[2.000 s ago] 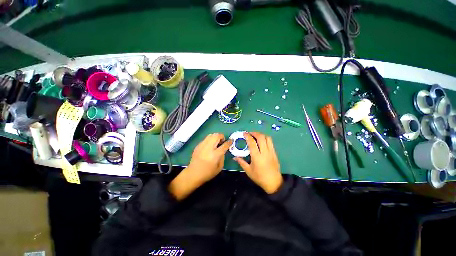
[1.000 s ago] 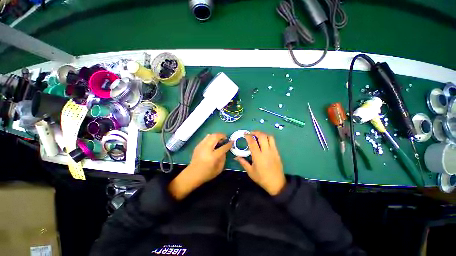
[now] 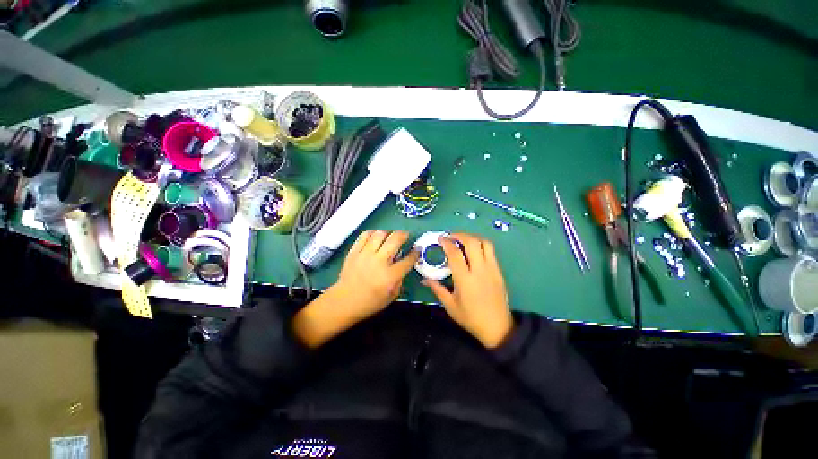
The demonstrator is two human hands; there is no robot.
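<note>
A white end ring (image 3: 433, 255) with a dark centre hole is between my hands at the front of the green mat. My left hand (image 3: 375, 269) holds its left side and my right hand (image 3: 470, 280) holds its right side; the fingertips hide parts of the rim. A white hair dryer (image 3: 369, 197) lies tilted just behind my left hand, with its grey cord (image 3: 334, 179) coiled on its left. Coloured wires of an inner unit (image 3: 417, 197) show beside the dryer's head.
Right of my hands lie a small screwdriver (image 3: 509, 208), tweezers (image 3: 570, 229), orange-gripped cutters (image 3: 606, 206), a white-and-yellow tool (image 3: 661, 199) and a black electric screwdriver (image 3: 704, 175). Silver-grey rings (image 3: 755, 229) stand far right. Left are screw cups (image 3: 267, 204) and a parts tray (image 3: 235, 269). Beyond runs a green conveyor (image 3: 404, 54).
The dryer and cords on the conveyor have moved left. My left hand's fingers have shifted slightly on or beside the ring. My right hand and the ring have hardly moved.
</note>
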